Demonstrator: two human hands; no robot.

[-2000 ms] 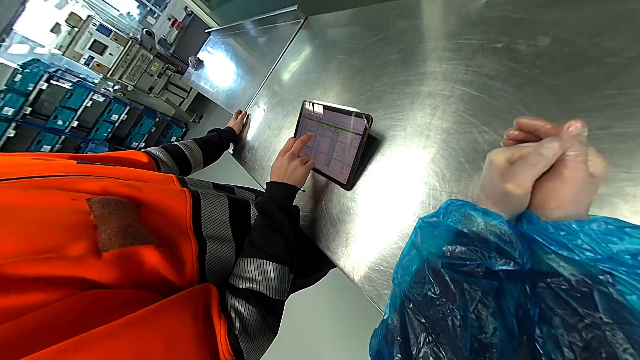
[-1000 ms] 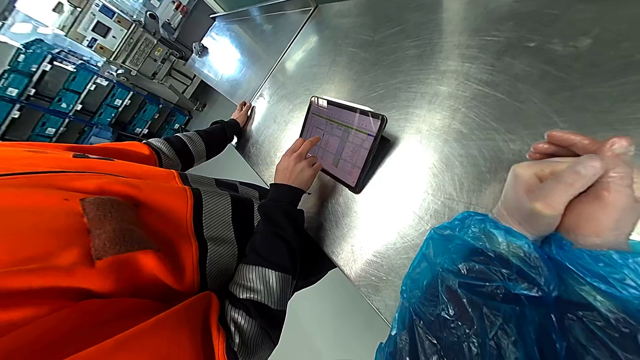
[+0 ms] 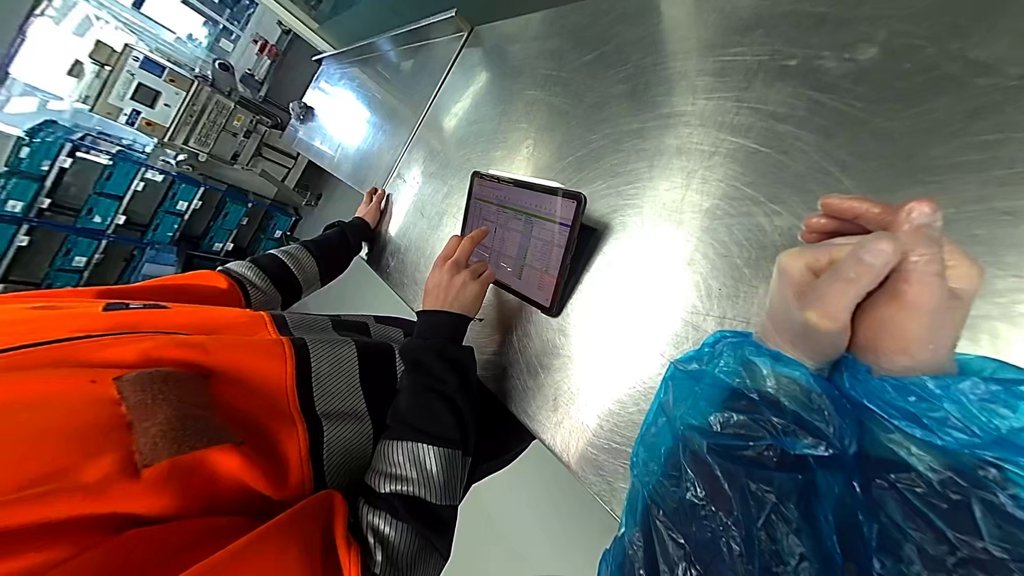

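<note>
My left hand (image 3: 824, 296) and my right hand (image 3: 912, 300) are clasped together above the steel table at the right, both in thin translucent gloves. The thumbs lie near each other, and part of each hand's fingers is hidden by the other. No object shows between them. Blue plastic sleeve covers (image 3: 744, 456) reach to both wrists. Left of my hands, a tablet (image 3: 524, 240) in a dark case leans on the table, showing a table-like screen. A co-worker's hand (image 3: 460, 276) points a finger at the screen, touching it or very near.
The co-worker, in an orange and black jacket (image 3: 160, 416) with reflective bands, stands at the left along the steel table (image 3: 768, 144). Their other hand (image 3: 372, 206) rests on its edge. A machine (image 3: 148, 96) and racks of teal crates (image 3: 100, 212) stand beyond, at upper left.
</note>
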